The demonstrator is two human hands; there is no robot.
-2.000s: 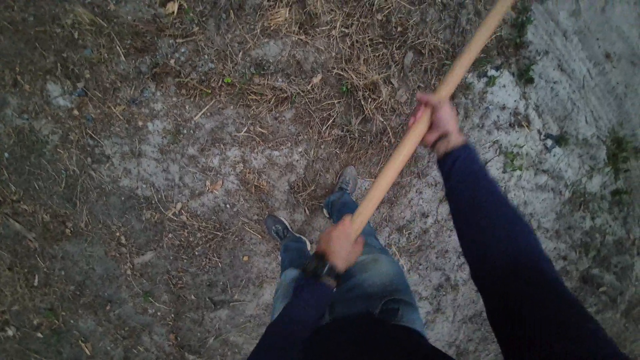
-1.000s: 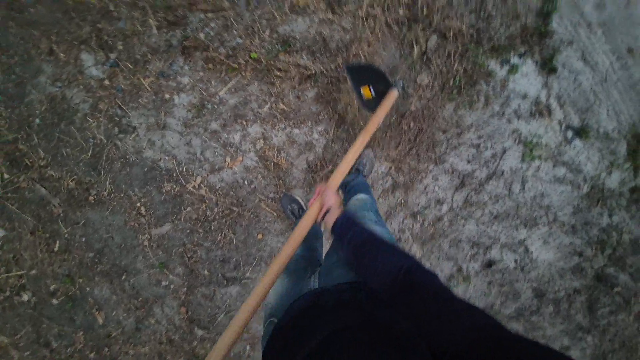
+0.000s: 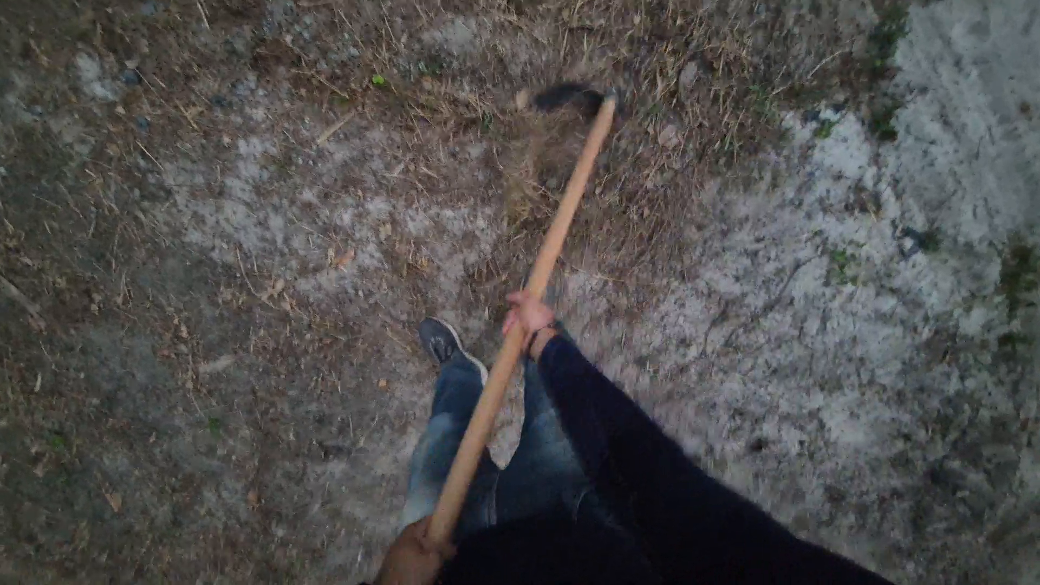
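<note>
A hoe's long wooden handle (image 3: 561,223) runs from the bottom centre up to the upper middle of the head view. Its dark metal blade (image 3: 569,97) is blurred and lies over dry grass, pointing left from the handle's end. My right hand (image 3: 530,315) is closed around the middle of the handle, above my legs. At the bottom edge my left hand (image 3: 414,554) grips the handle's lower end and is partly cut off by the frame. Whether the blade touches the soil cannot be told.
Dry grass and straw (image 3: 691,114) cover the ground around the blade. Pale sandy soil (image 3: 812,325) spreads on the right, with small green weeds (image 3: 843,264). My shoe (image 3: 440,341) stands left of the handle; jeans-clad legs are below.
The hoe's handle was raised toward the upper right two seconds ago, with its blade out of view. The blade has since come into view near the grass. My left hand is again visible, low in the frame.
</note>
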